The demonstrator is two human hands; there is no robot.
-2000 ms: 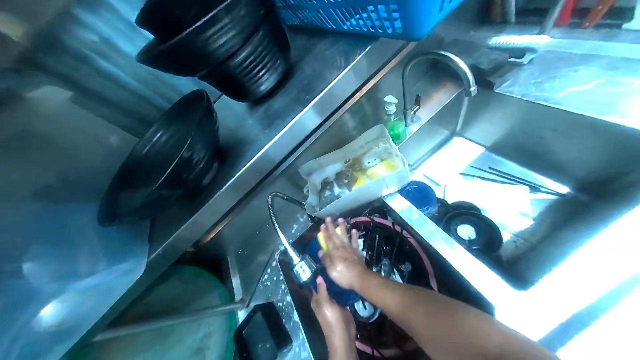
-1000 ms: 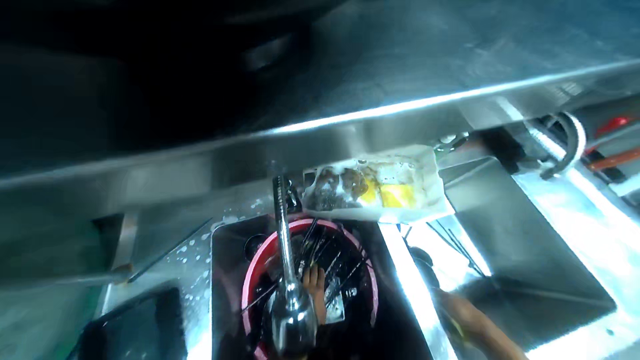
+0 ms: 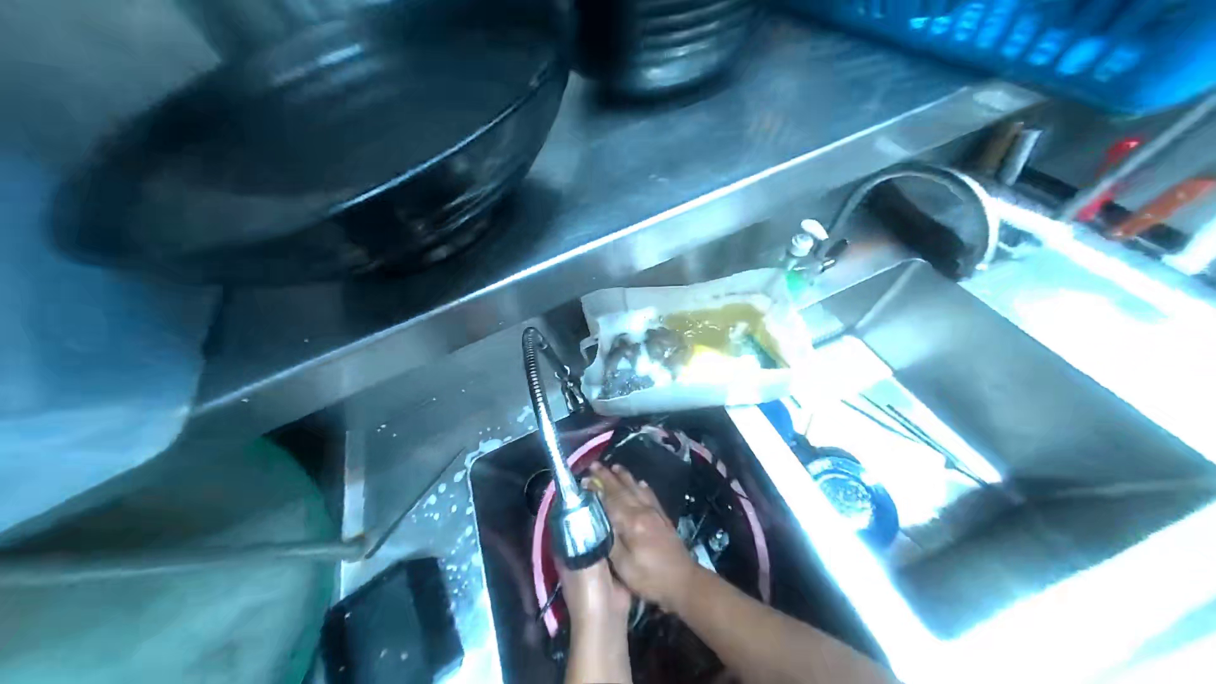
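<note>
My right hand lies over the pink-rimmed tub, fingers stretched together, with a sliver of a yellow sponge under its fingertips. Against it is my left hand, partly covered by the metal faucet head; whether it grips anything is hidden. Dark wet items and utensils fill the tub, which stands in the dark left basin. Behind it, a white rectangular container holds suds, yellow liquid and scrubbing items. A blue round dish and thin dark sticks lie in the right steel basin.
A steel shelf crosses above the sinks, bearing large black bowls and a blue plastic basket. At the left are a green-rimmed bin and a black tray. A soap bottle stands behind the container.
My right hand has come left from the right basin's edge to meet my left hand over the tub. A blue dish now shows where a black round one lay two seconds ago. The view has swung.
</note>
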